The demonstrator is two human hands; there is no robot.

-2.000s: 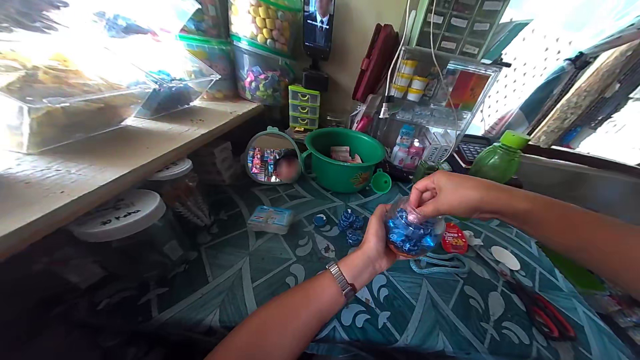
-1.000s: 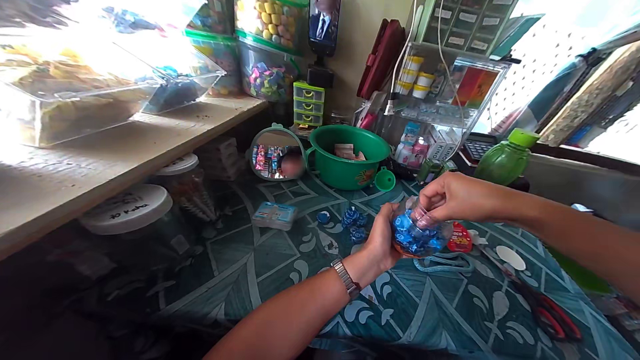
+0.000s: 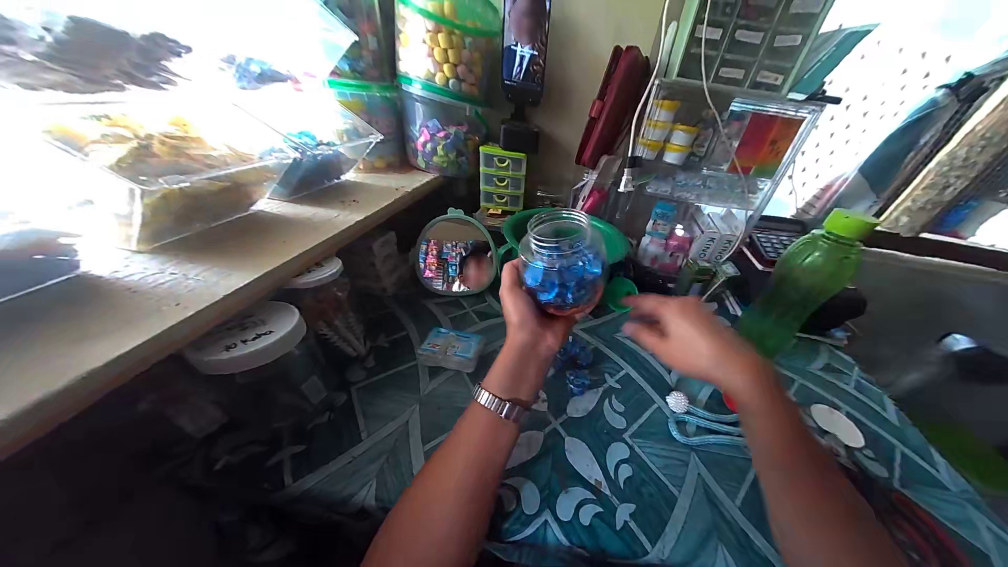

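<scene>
My left hand [image 3: 529,309], with a metal watch on its wrist, holds up a clear round jar [image 3: 562,260] with an open mouth. Blue-wrapped candies [image 3: 563,279] fill much of the jar. To the right of the jar, my right hand [image 3: 685,335] is blurred, its fingers apart and nothing visible between them. A small green round lid [image 3: 620,293] lies just beyond its fingertips. Several more blue-wrapped pieces [image 3: 577,381] lie on the patterned tablecloth below the jar. The green basin [image 3: 617,239] stands behind the jar, which partly hides it.
A round mirror [image 3: 456,256] and a small clear case [image 3: 450,349] are at left. Lidded jars [image 3: 246,339] stand under the wooden shelf [image 3: 315,228]. At right are a green bottle [image 3: 811,276], a light-blue cord [image 3: 705,429] and a white oval piece [image 3: 837,426].
My left hand has raised the jar in front of the green basin. My right hand has come away from the jar's mouth and is now to its right.
</scene>
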